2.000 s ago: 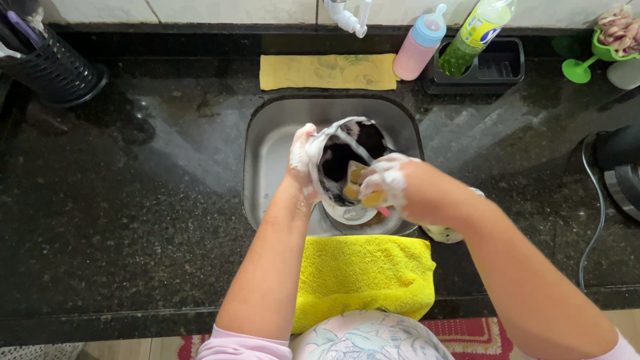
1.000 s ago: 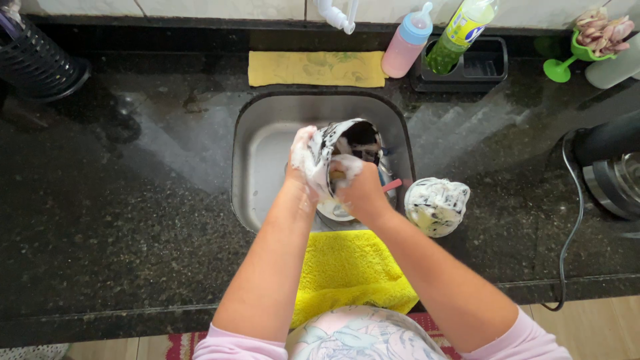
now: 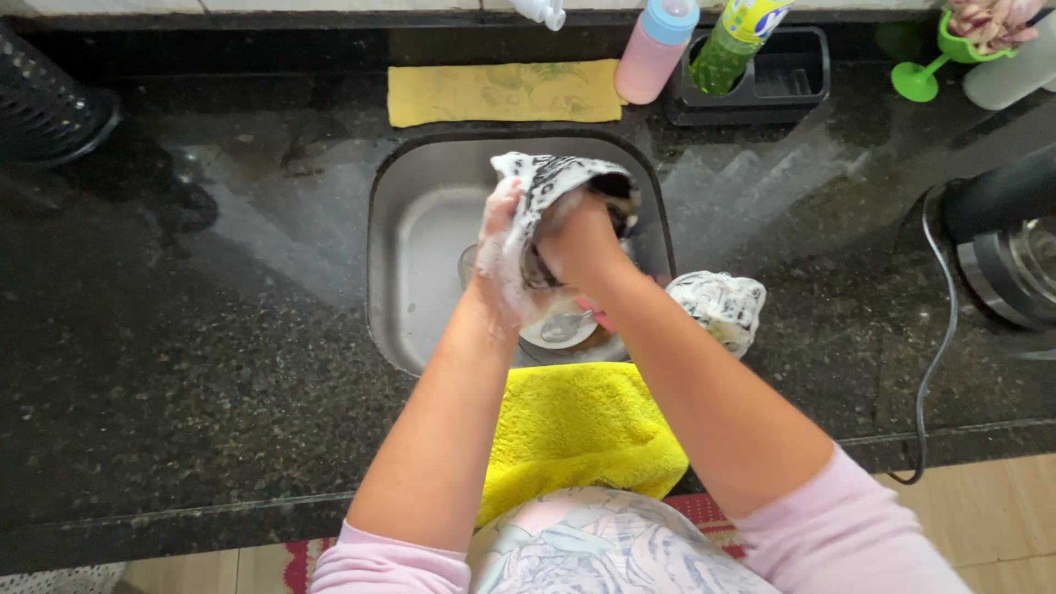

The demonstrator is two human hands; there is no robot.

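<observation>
Over the steel sink (image 3: 429,214), my left hand (image 3: 501,247) grips the side of a soapy dark pot (image 3: 569,169), which is tilted with its opening toward me. White suds cover its outside and my left fingers. My right hand (image 3: 577,227) reaches inside the pot; its fingers are hidden, and a sponge seen there earlier cannot be made out. Below the pot, a white dish (image 3: 561,330) with a spoon lies in the sink, near a pink handle (image 3: 598,315). A foam-covered item (image 3: 718,309) rests on the counter just right of the sink.
A yellow towel (image 3: 586,429) hangs at the front edge. Behind the sink lie a yellow cloth (image 3: 503,92), a pink bottle (image 3: 656,54) and a green detergent bottle (image 3: 730,58) in a black holder (image 3: 792,78). The faucet (image 3: 540,11) is above; a cord (image 3: 949,330) runs at the right.
My right hand has gone deeper into the pot, and the sponge seen in it two seconds ago is now hidden. The pot has tilted; my left hand keeps hold of its side.
</observation>
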